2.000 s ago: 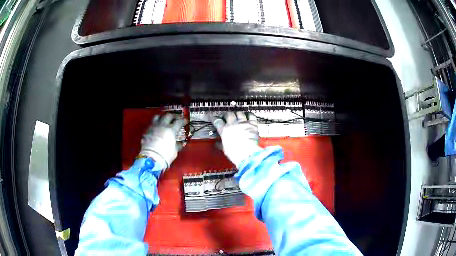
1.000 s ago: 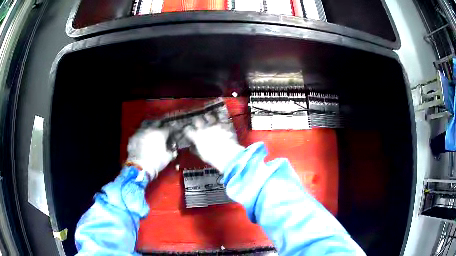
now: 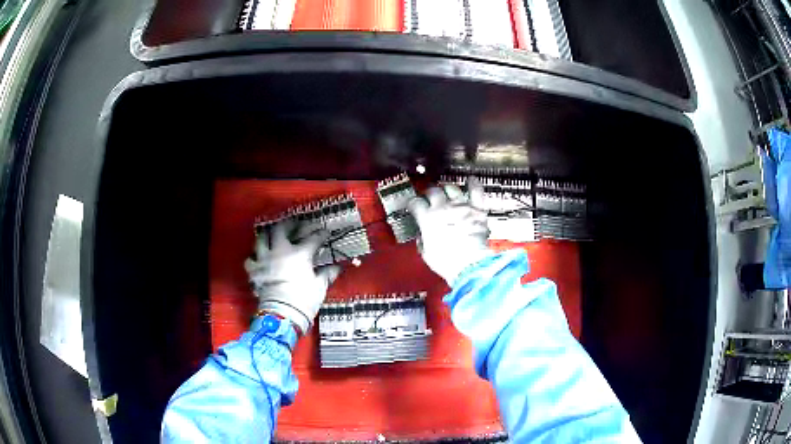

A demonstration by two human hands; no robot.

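My gloved left hand point(image 3: 290, 270) lies with its fingers on a tilted group of silver heatsinks point(image 3: 345, 221) at the left of the red liner sheet point(image 3: 390, 399). My gloved right hand point(image 3: 453, 227) is at the left end of the back row of heatsinks point(image 3: 559, 211), beside a small tilted heatsink point(image 3: 397, 204). Its fingertips cover part of the row, so its grip cannot be told. A thin black lead runs between the left group and the small heatsink. Another cluster of heatsinks point(image 3: 373, 334) lies on the liner nearer me. Pin rows face the back.
A deep black tote point(image 3: 399, 68) surrounds the liner. A second tote point(image 3: 624, 52) behind it holds silver heatsinks and red liner. Metal frames point(image 3: 750, 191) and a blue item point(image 3: 781, 208) are at the right. A white sheet point(image 3: 63, 286) is outside the tote at the left.
The heatsinks between both hands were pulled from the back row to the left and tilted. The small heatsink now lies apart from them. My right hand has moved right to the back row.
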